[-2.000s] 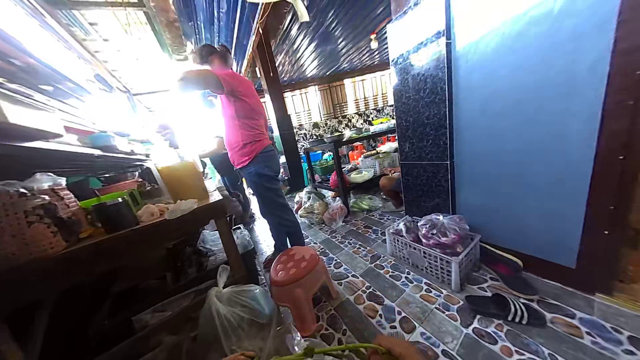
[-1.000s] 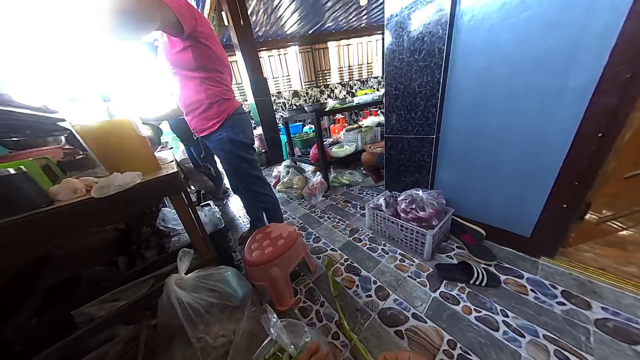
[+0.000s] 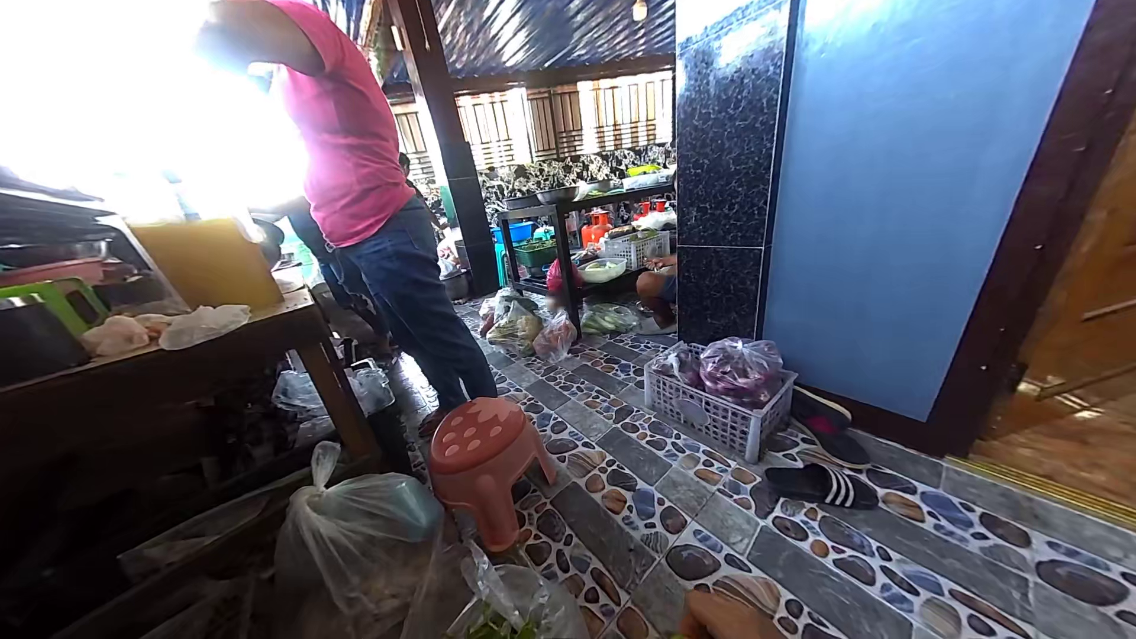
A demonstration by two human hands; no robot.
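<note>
At the bottom edge my right hand (image 3: 729, 616) shows only in part, low over the patterned floor tiles; a bit of something yellow-green is at its fingertips, too little to name. My left hand is out of the picture. Left of the right hand, a clear plastic bag (image 3: 531, 593) with green leaves (image 3: 501, 625) in it stands open at the bottom edge. Behind that bag is a pink plastic stool (image 3: 484, 444). A knotted clear plastic bag (image 3: 355, 532) with a pale green bundle inside lies to the stool's left.
A person in a pink shirt (image 3: 342, 146) stands beside the wooden table (image 3: 306, 324) at left. A white plastic crate (image 3: 701, 417) holding bagged purple produce is near the tiled pillar (image 3: 728, 177), with black slides (image 3: 821, 486) beside it. Another person's leg (image 3: 655, 297) shows behind the pillar.
A long green stem seen near my hands one second ago is no longer in view. My left hand has left the picture. The view has turned somewhat to the right since two seconds ago.
</note>
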